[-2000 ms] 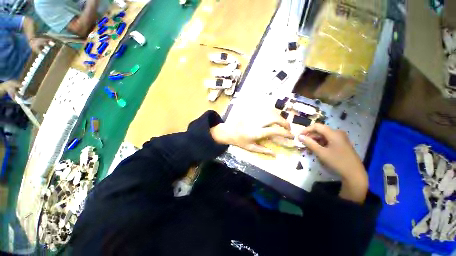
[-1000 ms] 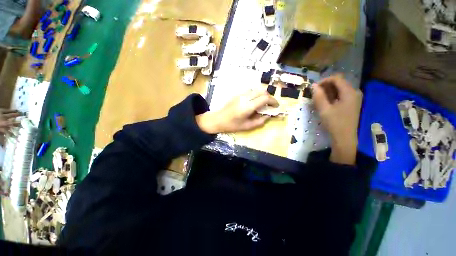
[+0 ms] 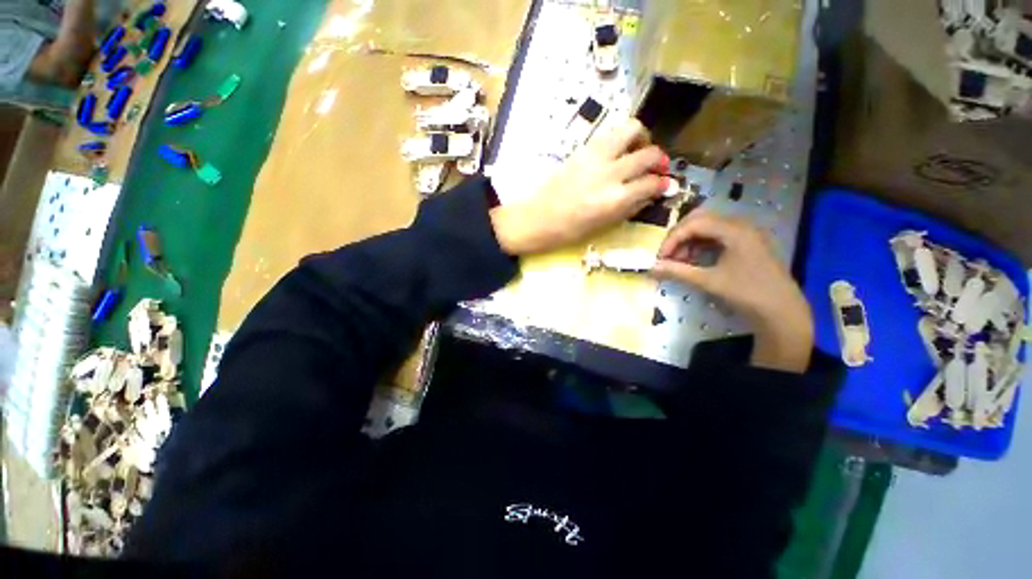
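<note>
A beige plastic part (image 3: 625,260) lies on the yellow sheet (image 3: 555,288), below the fixture. My right hand (image 3: 724,266) has its thumb and fingertips closed on the right end of this part. My left hand (image 3: 583,192) reaches over the fixture (image 3: 654,213), its fingertips at the fixture's top beside a pink-red spot. The hand hides much of the fixture, and I cannot tell whether the fingers hold anything. Two more beige parts, one of them (image 3: 605,51) with a black square, lie on the perforated metal plate (image 3: 736,221).
A taped cardboard box (image 3: 724,51) stands over the plate. A blue tray (image 3: 832,390) with beige parts is at right, an open carton (image 3: 894,147) above it. Flattened cardboard (image 3: 340,124) holds a small group of parts. Blue cylinders (image 3: 119,79), a parts pile (image 3: 113,430) and a person's arm (image 3: 68,45) are at left.
My left hand has moved up and right from the yellow sheet to the fixture. My right hand has come down from the fixture's right side to the beige part on the sheet.
</note>
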